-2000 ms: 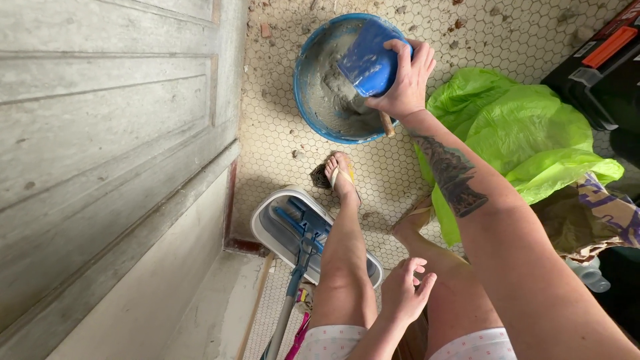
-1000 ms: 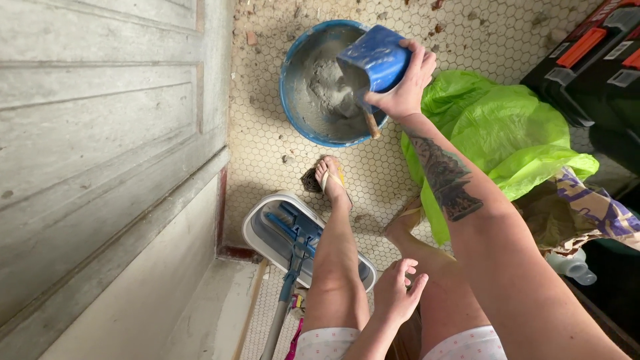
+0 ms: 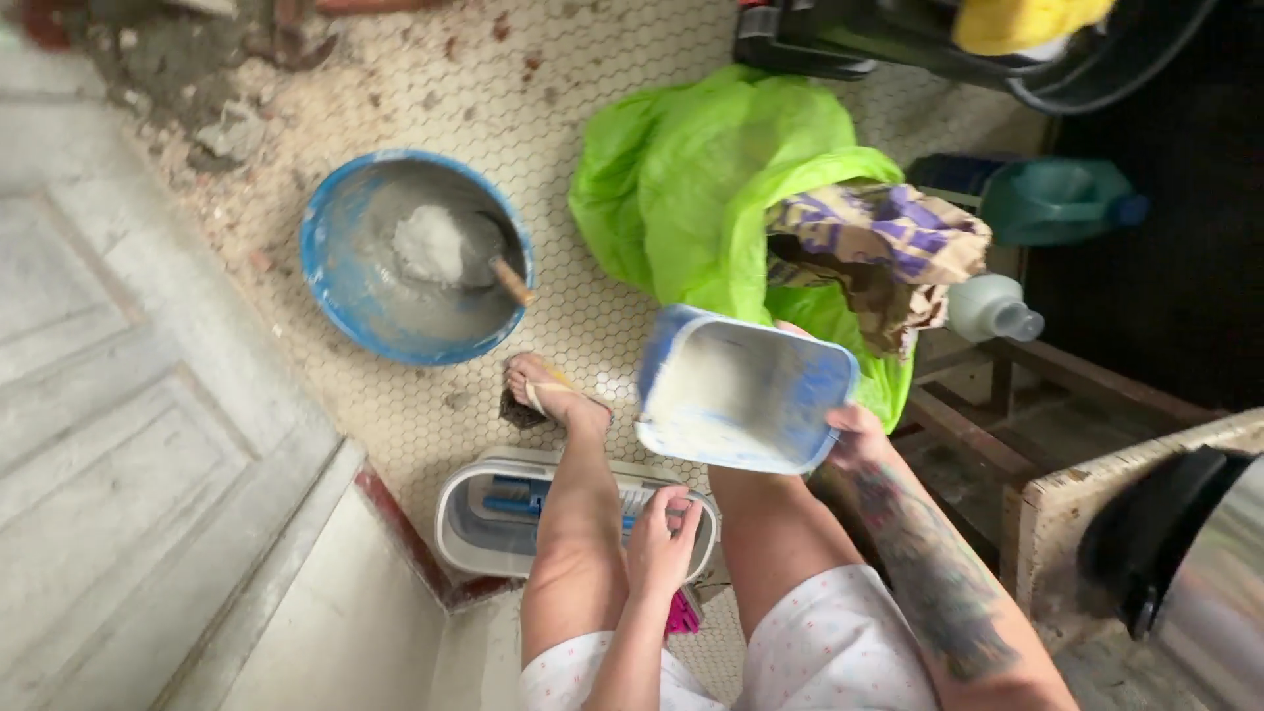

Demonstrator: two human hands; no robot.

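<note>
My right hand (image 3: 851, 434) grips the edge of a blue plastic container (image 3: 741, 390), its inside coated with pale powder, held over my thigh beside the green bag. My left hand (image 3: 664, 538) hangs above the mop bucket with fingers loosely curled and nothing seen in it. On the tiles at the upper left stands a round blue basin (image 3: 331, 306) holding wet grey mix (image 3: 395, 311) with a pale powder heap (image 3: 430, 244) on it. A tool's wooden handle (image 3: 512, 281) leans out over the basin's right rim; its other end is hidden in the mix.
A grey-white mop bucket (image 3: 449, 533) sits behind my sandalled foot. A bright green plastic bag (image 3: 691, 188) with crumpled brown paper (image 3: 889, 247) lies right of the basin. Bottles (image 3: 987, 308), a wooden frame (image 3: 1086, 474) and a black bin stand at right; a panelled door (image 3: 118, 425) is at left. Rubble litters the upper left.
My right hand has brought the blue container from above the basin towards my body and tilted its opening up. A pale powder heap now shows in the basin. The view has shifted right.
</note>
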